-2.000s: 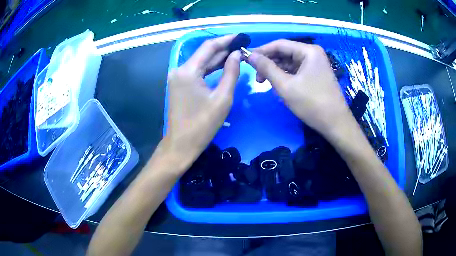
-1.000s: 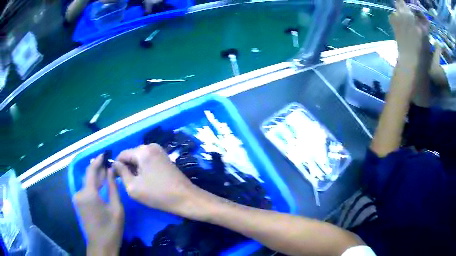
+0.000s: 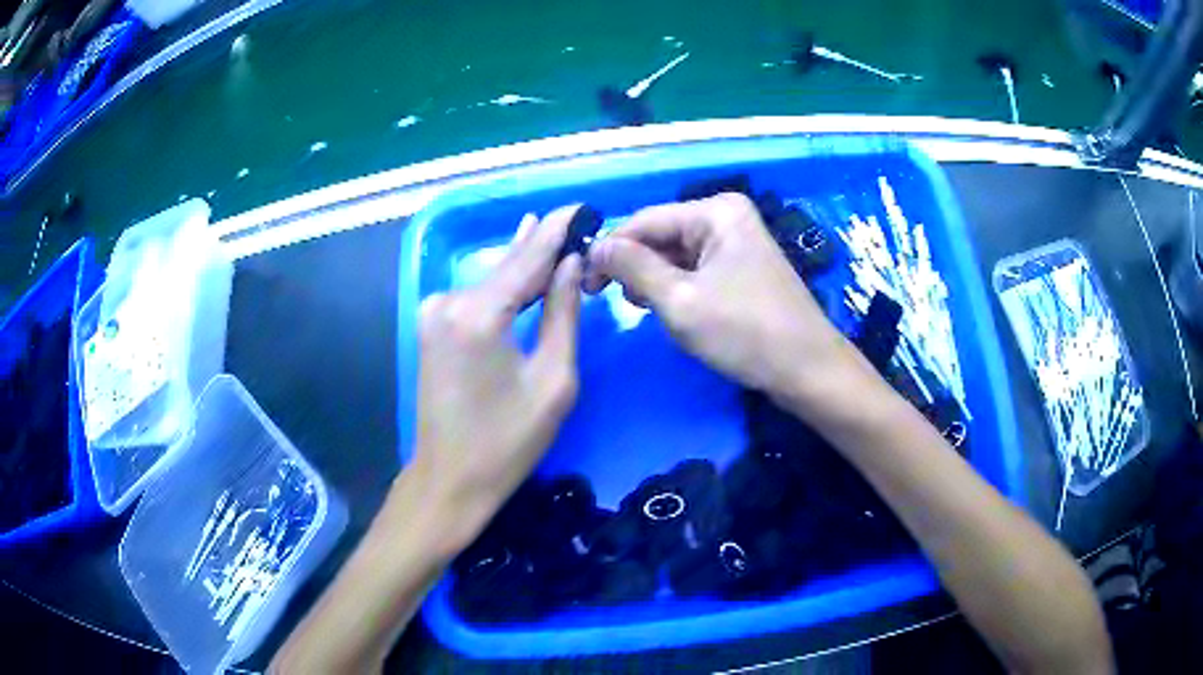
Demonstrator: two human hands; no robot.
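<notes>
My left hand (image 3: 495, 356) holds a black housing (image 3: 581, 231) between thumb and fingers over the back of the large blue tray (image 3: 412, 297). My right hand (image 3: 719, 284) meets it from the right, its fingertips pinched on a small pale piece at the housing; my fingers hide most of that piece. Black housings (image 3: 666, 528) are piled along the tray's near edge and up its right part. Pale sticks (image 3: 910, 297) lie in the tray's back right.
An open clear box (image 3: 251, 554) with pale sticks, a second clear box (image 3: 139, 330) and a blue bin (image 3: 40, 396) stand at left. A small clear tray (image 3: 1082, 369) of sticks lies right. Joined pieces (image 3: 640, 99) lie on the green belt (image 3: 435, 79) beyond.
The view swung right and has come back to the tray. Both hands are still together at the housing. The neighbouring person's arms, seen a second ago at right, are out of view.
</notes>
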